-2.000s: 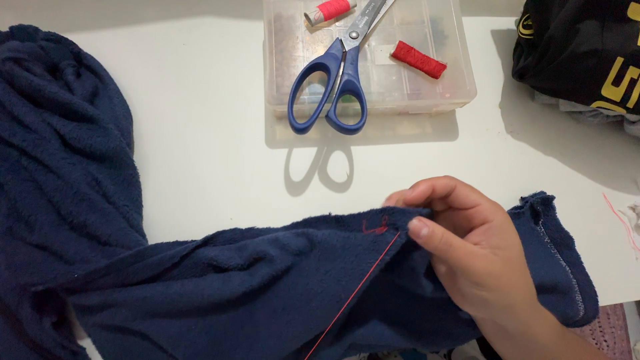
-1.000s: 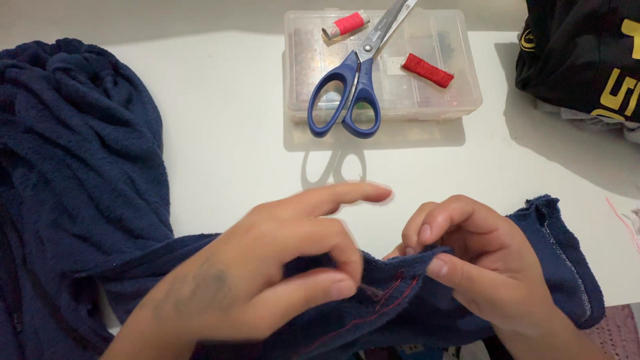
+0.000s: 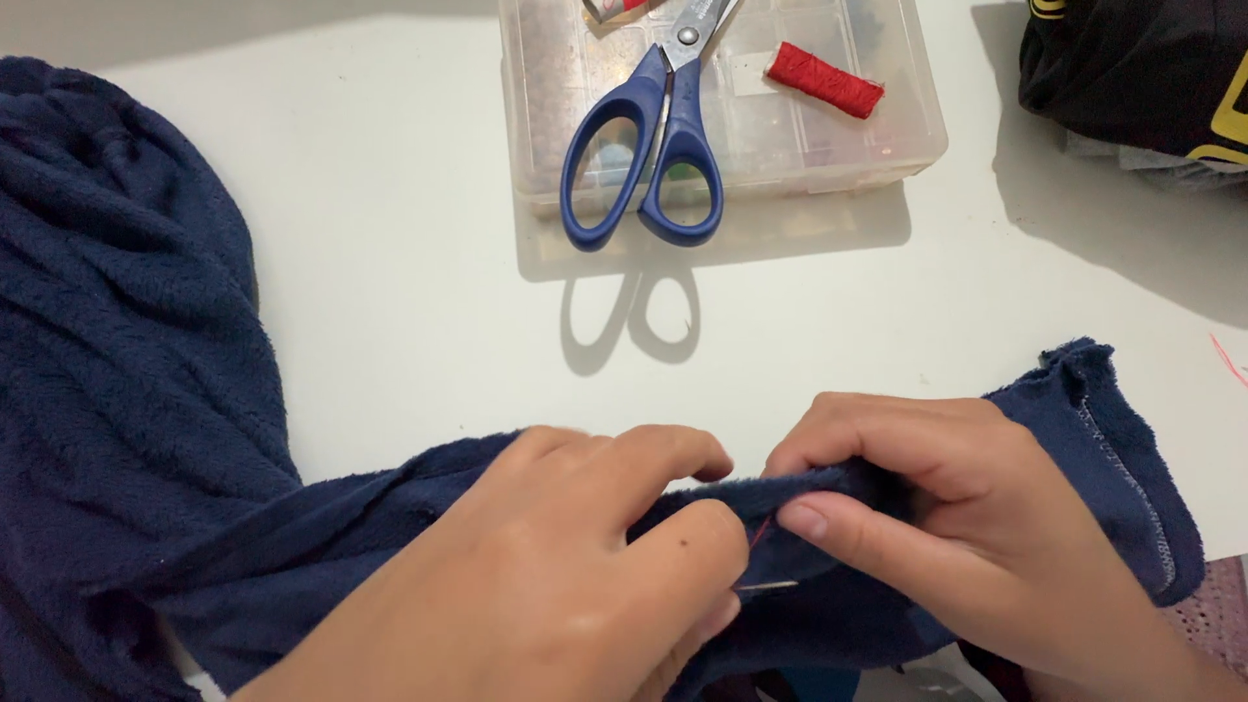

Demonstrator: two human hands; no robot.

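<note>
A navy blue plush fabric garment [image 3: 390, 507] lies across the lower part of the head view, with its bulk at the left. My right hand [image 3: 936, 507] pinches the garment's edge between thumb and fingers. Beside it, my left hand [image 3: 604, 556] is over the fabric, and a thin sewing needle [image 3: 770, 586] sticks out from its fingers, pointing right. A short length of red thread [image 3: 760, 532] shows between the hands at the fabric. The fabric under my left hand is hidden.
A clear plastic organizer box [image 3: 829, 166] stands at the top, bearing blue-handled scissors [image 3: 682, 146], a red thread spool [image 3: 825, 80] and part of another spool [image 3: 614, 8]. Black cloth with yellow markings [image 3: 1131, 78] lies at upper right. All rest on a white table [image 3: 409, 244].
My left hand, absent two seconds ago, came in from the lower left and now has its fingers closed near the fabric edge with the needle showing. My right hand keeps its pinch.
</note>
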